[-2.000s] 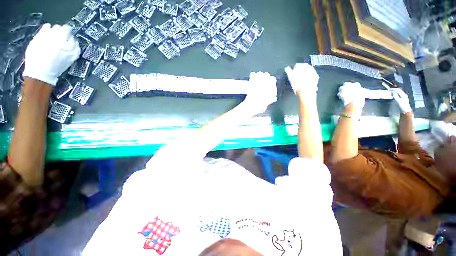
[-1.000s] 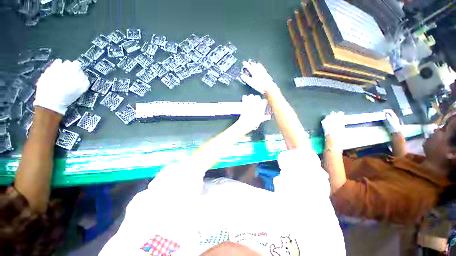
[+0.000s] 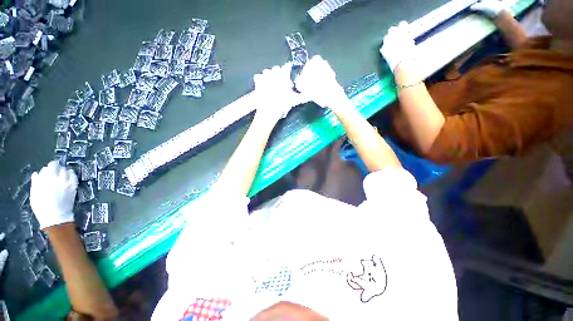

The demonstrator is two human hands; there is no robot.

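Observation:
A long pale ribbed row of joined pieces (image 3: 195,133) lies slanted on the dark table. My left hand (image 3: 272,91), in a white glove, is closed around its right end. My right hand (image 3: 319,81), also gloved, is beside the left hand at that end, with its fingers on small slotted pieces. A short string of these pieces (image 3: 300,57) sticks up between my hands; its lower part is partly hidden by my fingers. Loose slotted pieces (image 3: 149,119) lie in a group left of and beyond the row.
Another person's gloved hand (image 3: 54,194) is at the left among loose pieces. A dense heap (image 3: 22,53) lies far left. A person at right holds a ribbed row (image 3: 440,17). Another pale row (image 3: 328,7) shows at the top. The green table edge (image 3: 301,147) runs diagonally before me.
The view has turned, so the table edge now slants. My right hand has come from the loose pieces to the row's end with slotted pieces. My left hand stays on the row.

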